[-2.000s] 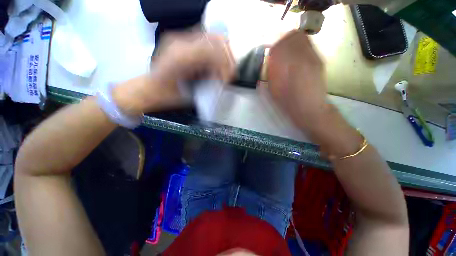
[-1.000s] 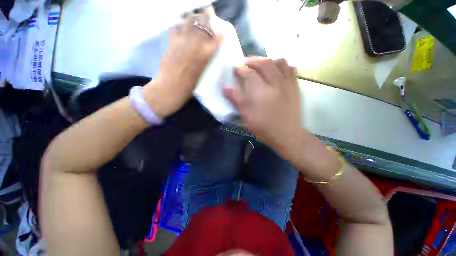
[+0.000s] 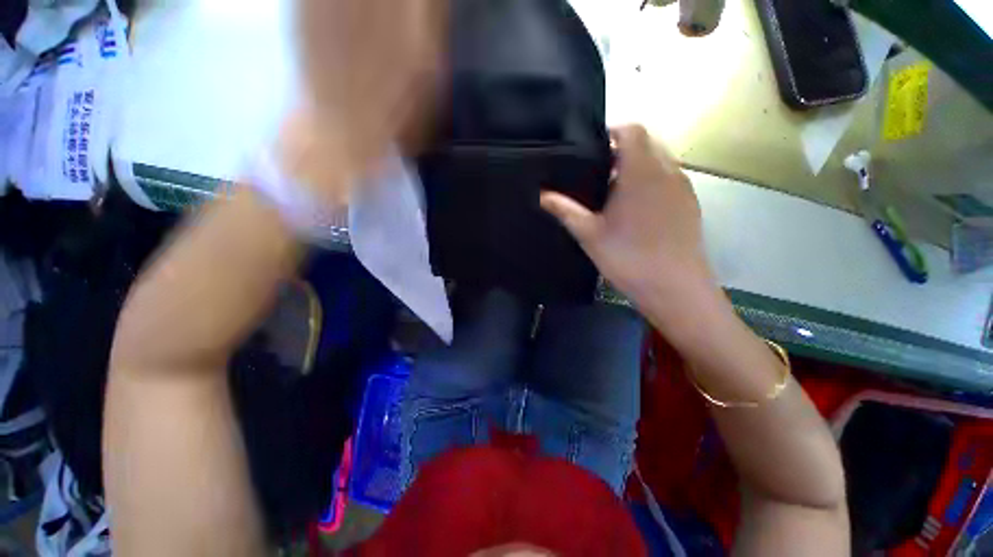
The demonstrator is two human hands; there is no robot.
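Observation:
A black cut piece [image 3: 512,207] lies over the table edge in front of me, its lower part hanging above my lap. My right hand [image 3: 648,212] holds its right edge, thumb on top and fingers at or under the rim. My left hand [image 3: 365,98] is blurred over the left side of the black piece, its fingers not clear. A white cut piece [image 3: 392,245] hangs in a point below my left hand, left of the black piece; whether the hand grips it is not clear.
A smartphone [image 3: 814,54] and thread snips [image 3: 898,248] lie at the right on the machine bed. A small metal machine part [image 3: 700,15] shows at the top. Printed plastic packets [image 3: 65,141] lie at the left. A blue crate [image 3: 381,435] and a red crate [image 3: 964,490] stand below.
The black piece now lies spread across the table edge. My left hand has moved up and left, apart from my right. My right hand has moved right to the black piece's edge.

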